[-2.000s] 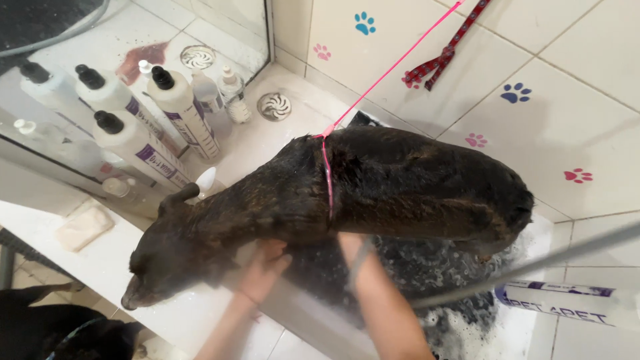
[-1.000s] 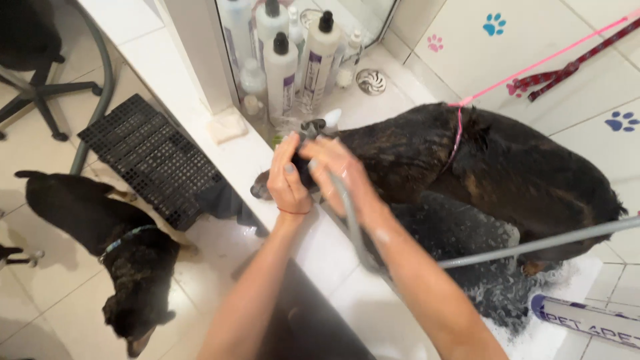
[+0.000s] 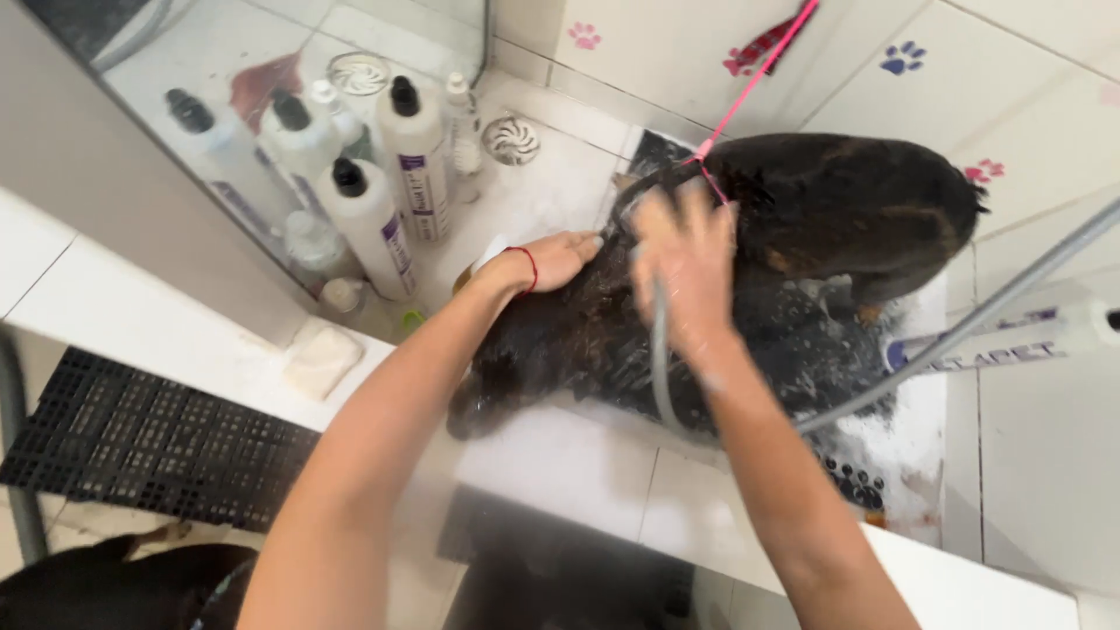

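A wet dark-coated dog (image 3: 849, 210) stands in a white tiled wash tub, its head low over the front ledge at the left. A pink lead (image 3: 761, 74) loops round its body. My left hand (image 3: 560, 260), with a red string at the wrist, lies on the dog's neck and holds nothing. Blurred by motion, my right hand (image 3: 687, 262) is over the dog's shoulder, its fingers spread. A grey hose (image 3: 989, 315) curves up to its palm; the hose end is hidden, and whether the fingers grip it is unclear.
Several white bottles (image 3: 420, 157) with black caps stand at the tub's left beside a glass panel. A soap-like white block (image 3: 322, 359) lies on the ledge (image 3: 560, 464). Another bottle (image 3: 1015, 341) lies at the right. A second dog (image 3: 114, 586) is on the floor near a black plastic grate (image 3: 157, 437).
Both hands have moved from the dog's head back to its neck and shoulder, the hose following my right hand. The view has shifted toward the tub.
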